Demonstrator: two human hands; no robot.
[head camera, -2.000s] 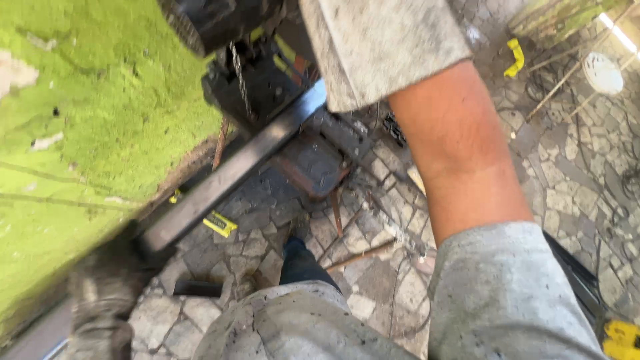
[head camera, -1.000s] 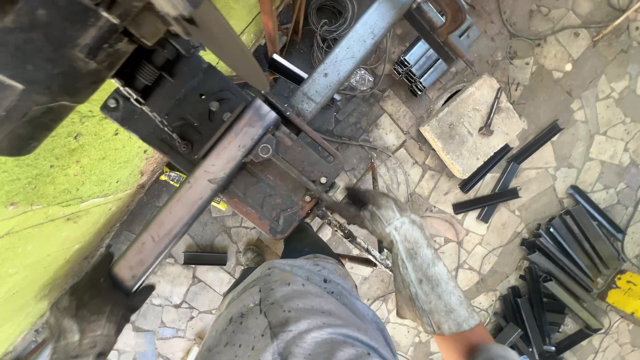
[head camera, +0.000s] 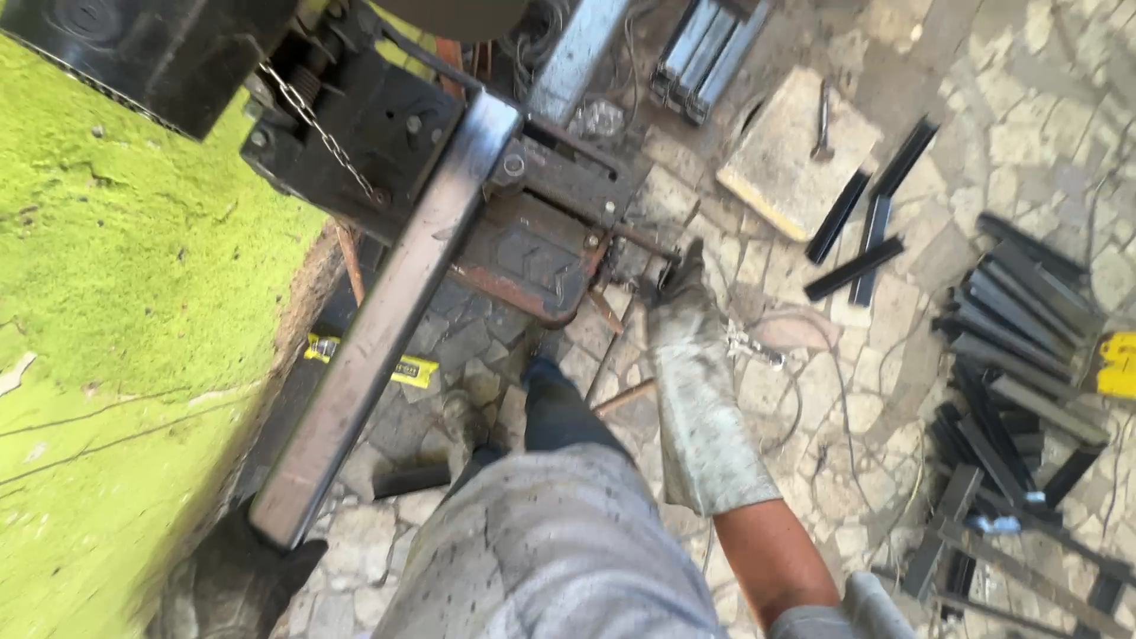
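A rectangular metal tube lies diagonally across the black base of a chop saw, beside the vise jaw. My gloved left hand is shut on its lower end, at the bottom left. At the right of the saw, my right hand, in a long pale work glove, is at the end of the vise screw; its fingers look pressed around the handle, which they partly hide. A slack chain hangs over the base. Part of the saw's dark guard or housing fills the top left.
A green wall runs along the left. On the broken-tile floor are a stone slab with a hammer on it, cut angle pieces, a pile of cut metal pieces, bundled steel profiles and a loose cable.
My right arm, earlier stretched up past the saw, has come down to the vise screw. The tube's far end now lies at the vise. The view has shifted.
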